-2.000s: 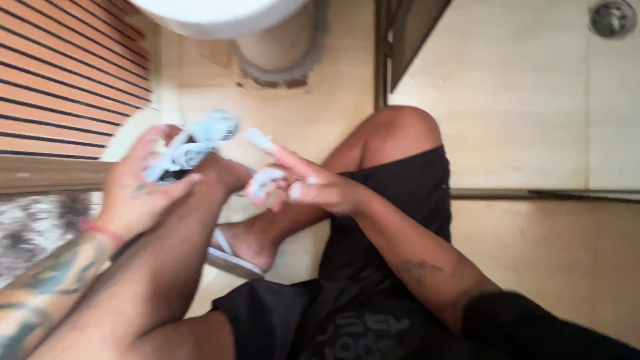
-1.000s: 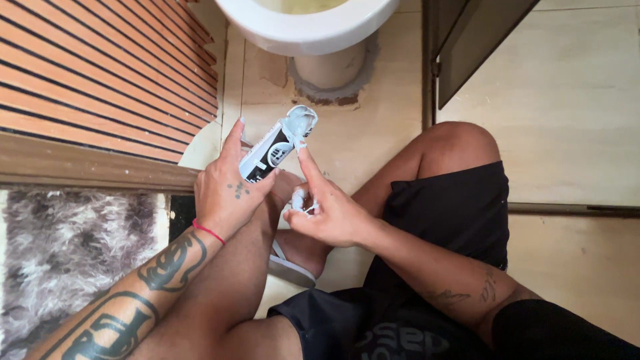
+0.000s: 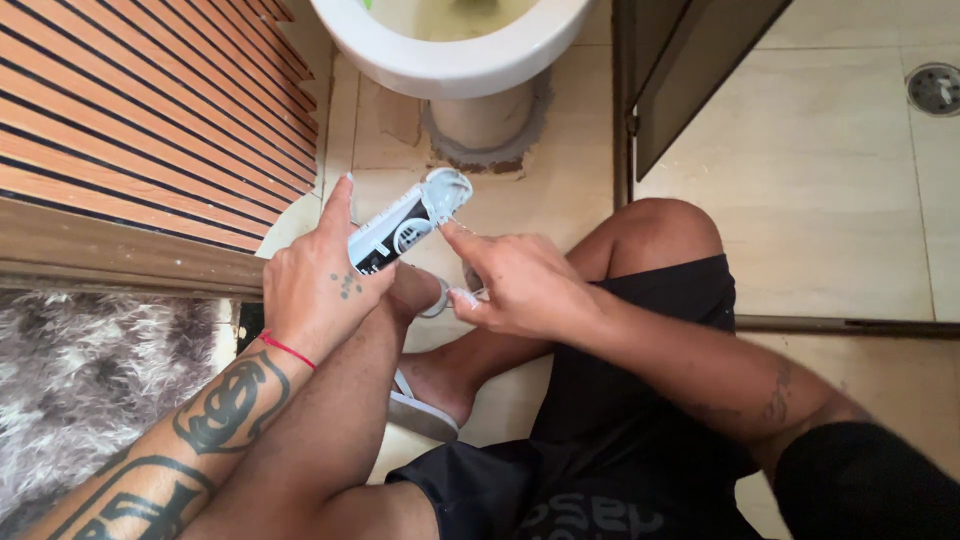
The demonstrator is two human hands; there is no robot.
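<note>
A small black and white container (image 3: 390,236), tube-like and bearing writing, is gripped in my left hand (image 3: 322,270), tilted up to the right. Pale grey-white paste (image 3: 448,193) coats its upper end. The index fingertip of my right hand (image 3: 517,281) touches the paste at that end. White paste also smears the right thumb and the left index fingertip. Nothing else can be made out in my right hand, whose lower fingers are curled and partly hidden.
A white toilet bowl (image 3: 457,64) stands ahead, its pedestal (image 3: 484,124) ringed by grey filler on the tiled floor. Orange slatted panelling (image 3: 150,112) is at left above a shaggy grey rug (image 3: 97,390). A dark-framed door panel (image 3: 697,82) and a floor drain (image 3: 934,88) lie to the right.
My right index finger was apart from the container two seconds ago; now its tip touches the paste-coated end. The left hand keeps hold of the container. The view has shifted.
</note>
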